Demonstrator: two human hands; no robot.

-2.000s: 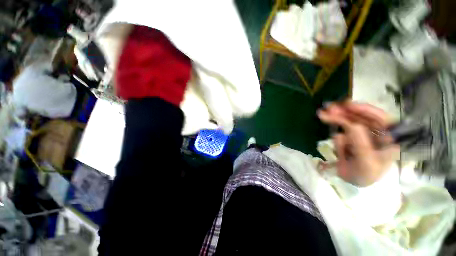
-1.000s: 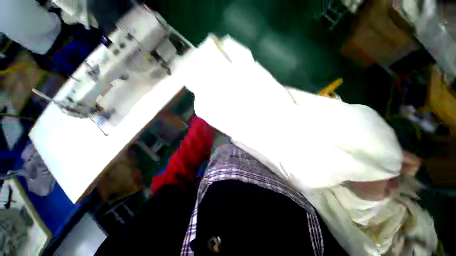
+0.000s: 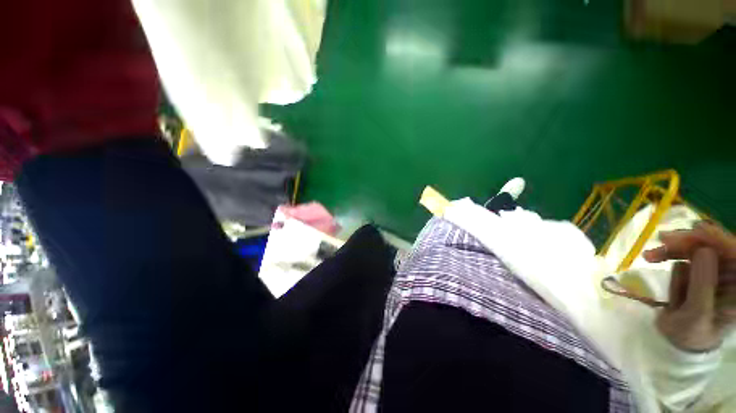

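Observation:
A white garment [image 3: 242, 64] hangs at the upper left, beside my raised left arm with its red cuff. My left hand is not visible; the arm runs out of the picture. My right hand [image 3: 698, 282] is at the right edge, blurred, with thread snips [image 3: 633, 294] held in it, their thin end pointing left. Another white cloth [image 3: 557, 258] lies over my right forearm and along my apron, with a pale yellow end at its upper left.
Green floor [image 3: 371, 137] spreads ahead. A yellow tubular cart [image 3: 663, 198] with white cloth stands near my right hand. A pale surface [image 3: 286, 258] with pink cloth [image 3: 311, 216] is left of my lap. A grey covered thing [image 3: 250, 181] is below the hanging garment. My shoe [image 3: 512, 189] shows.
The view has turned to more open floor, and the sewing machine is gone from view. My left arm is raised to the upper left. My right hand has come clear of the white cloth.

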